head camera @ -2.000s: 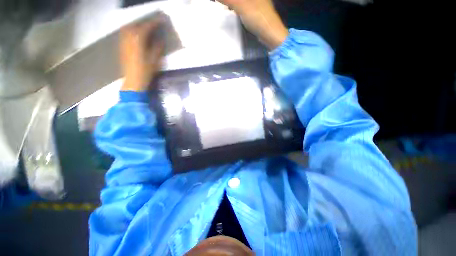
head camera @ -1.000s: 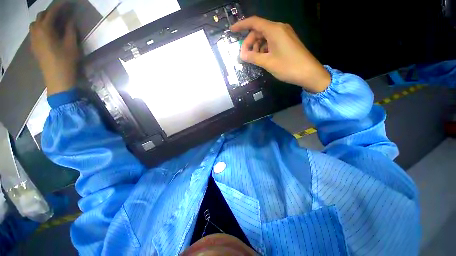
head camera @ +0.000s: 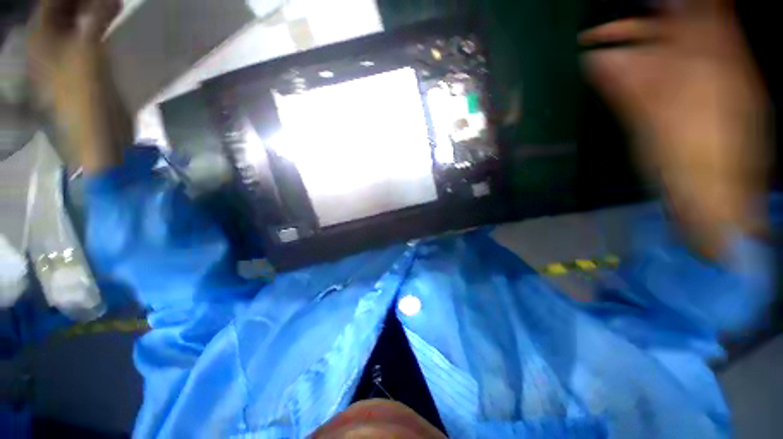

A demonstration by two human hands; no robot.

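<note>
The open-backed tablet unit [head camera: 292, 201] lies on the bench right in front of my chest, slightly tilted, its battery [head camera: 361, 150] glaring white. The circuit board [head camera: 464, 120] with a green spot is at its right end. My left hand [head camera: 73, 69] is blurred at the upper left, by the grey adhesive sheet [head camera: 172, 39], off the tablet; whether it holds anything cannot be told. My right hand [head camera: 687, 94] is blurred at the upper right, raised and away from the tablet; its thumb and fingers are partly apart and its hold is unclear.
White backing sheets [head camera: 330, 21] lie behind the tablet. Clear plastic bags [head camera: 60, 249] are at the left edge. The dark green bench mat [head camera: 541, 129] shows right of the tablet. A floor with yellow markings [head camera: 584, 266] shows beyond the bench edge.
My right hand has left the tablet's circuit board end and moved far right. My left hand stays at the upper left. The tablet appears further right and less tilted as the view shifts.
</note>
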